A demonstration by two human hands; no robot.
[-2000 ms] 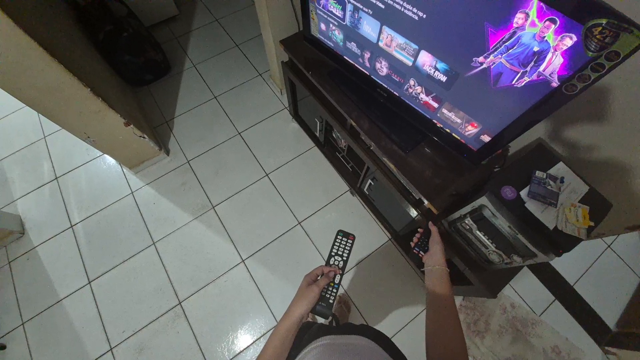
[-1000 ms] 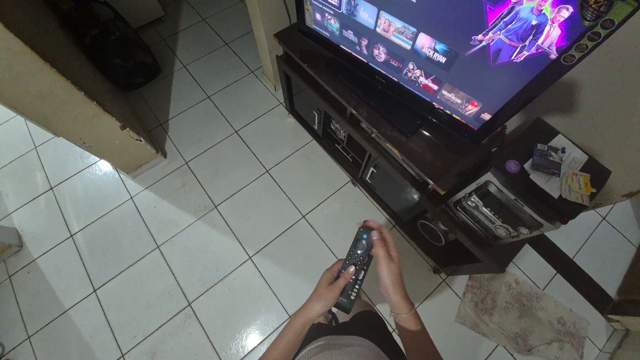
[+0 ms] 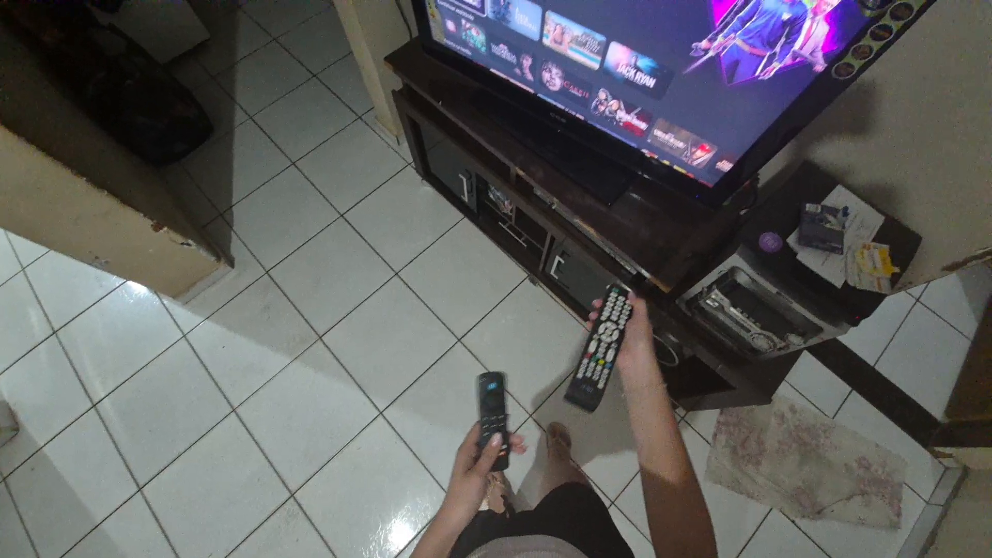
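Note:
My left hand point(image 3: 477, 469) grips a slim black streaming remote point(image 3: 492, 411) by its lower half, the thumb over its lower buttons. Further up and to the right, my right hand point(image 3: 637, 329) is closed around a larger black TV remote point(image 3: 603, 349) with many pale buttons and a few coloured ones; its lower end points down and left. The two remotes are apart. Ahead of them a flat-screen television point(image 3: 589, 77), switched on and showing rows of picture tiles, stands on a dark wooden TV stand point(image 3: 465, 128).
A grey stereo unit point(image 3: 759, 310) is at the stand's right end, with papers point(image 3: 829, 263) lying on the dark surface behind it. A worn patterned mat point(image 3: 806, 461) lies on the white tiled floor point(image 3: 294, 411). A wall end point(image 3: 116, 209) juts in at the left.
My hands were together at the slim remote one second ago and are now apart. The right hand has moved up and right, and the larger remote now shows clearly in it.

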